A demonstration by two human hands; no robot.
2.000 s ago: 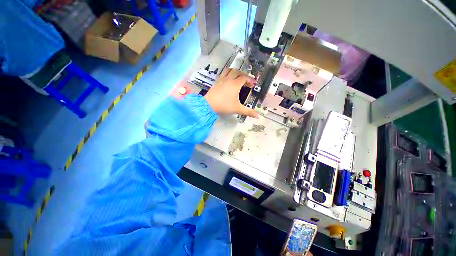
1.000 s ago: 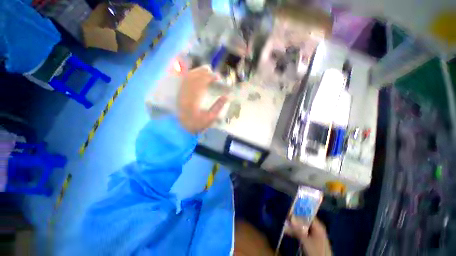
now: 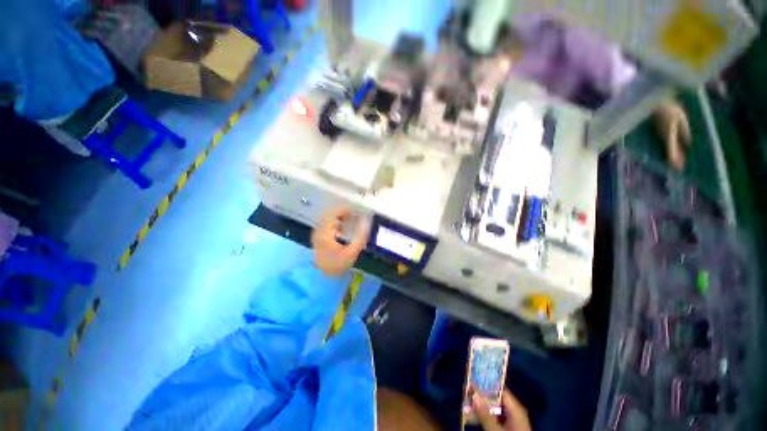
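My left hand (image 3: 338, 242) is blurred in front of the machine's front face, left of the small lit display (image 3: 399, 243). Its fingers look curled; I cannot tell if it holds anything. My right hand (image 3: 502, 412), cut by the bottom edge, holds an opened-out phone unit (image 3: 489, 367) with a gold-pink rim and a lit face. The cream machine (image 3: 404, 189) has a blurred left fixture (image 3: 370, 118) with a blue block. A bright, blurred phone half lies in the right fixture (image 3: 511, 181), beside another blue block (image 3: 533, 217).
Clear blister trays (image 3: 673, 303) with pink-rimmed units lie at the right. Another person's hand (image 3: 673, 132) is over the green surface behind them. A gantry with a yellow label (image 3: 693, 35) stands above. An open carton (image 3: 200, 63) and blue stools (image 3: 130, 139) are on the left floor.
My left hand has left the left fixture and come down to the machine's front. That fixture now shows its blue block. The phone in my right hand shows more fully. Another person's hand has appeared.
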